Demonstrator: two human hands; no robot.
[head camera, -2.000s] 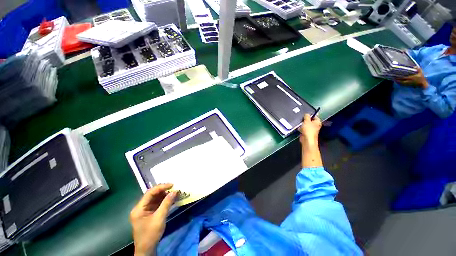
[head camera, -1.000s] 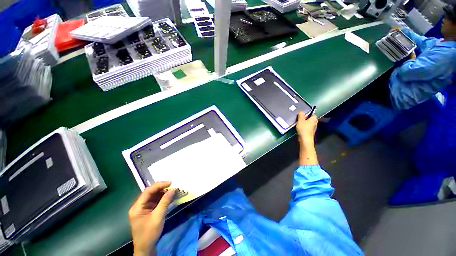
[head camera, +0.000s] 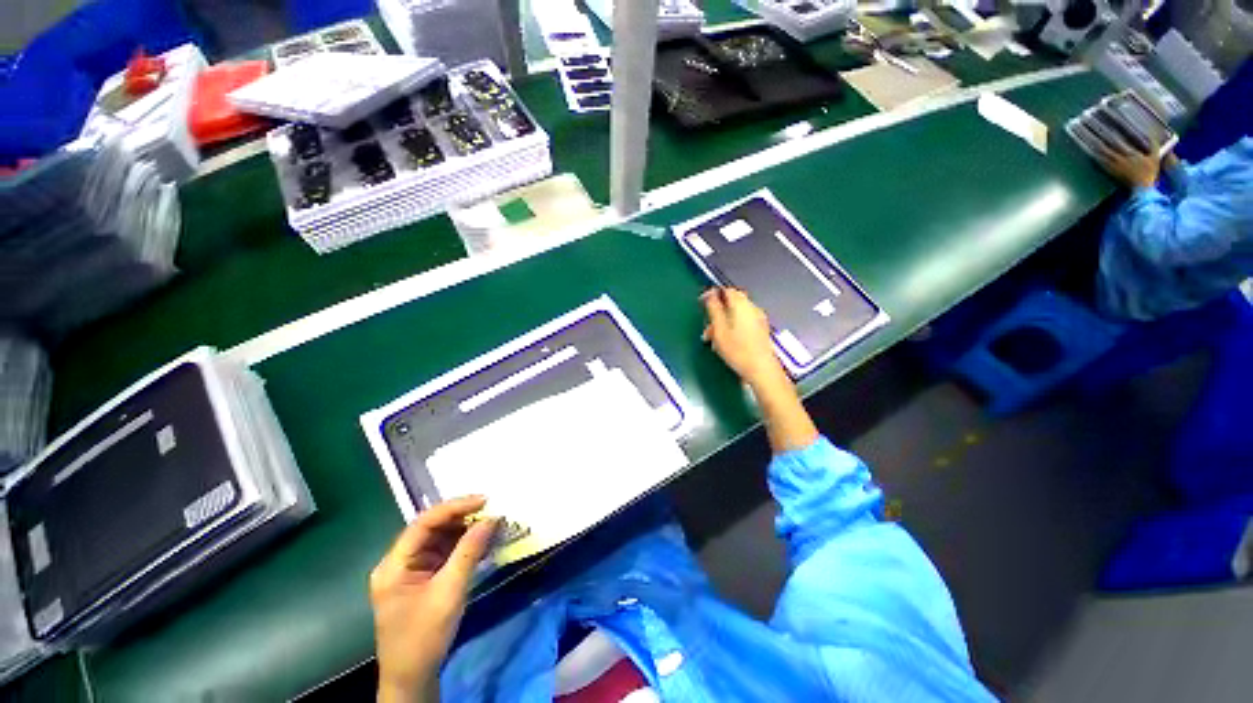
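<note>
My left hand (head camera: 429, 584) pinches the lower left corner of a white and pale yellow release sheet (head camera: 557, 460), with small dark bits near the fingertips. The sheet lies over part of a dark tablet back cover (head camera: 515, 368) on a white foam tray. My right hand (head camera: 742, 330) is at the left long edge of a second dark cover (head camera: 797, 282), fingertips bent down at its border. Whether it holds the cover's edge or a tool is hidden; no tweezers show clearly.
A tall stack of covers (head camera: 131, 481) stands at left. White compartment trays (head camera: 412, 158) with small black parts sit beyond the pale strip. A grey post (head camera: 631, 110) rises behind the covers. At far right, a person in a blue smock has a hand on a stack of covers (head camera: 1120, 127).
My right hand has moved left, from the second cover's near right corner to its left edge. The dark tool seen in it before no longer shows. My left hand keeps its pinch.
</note>
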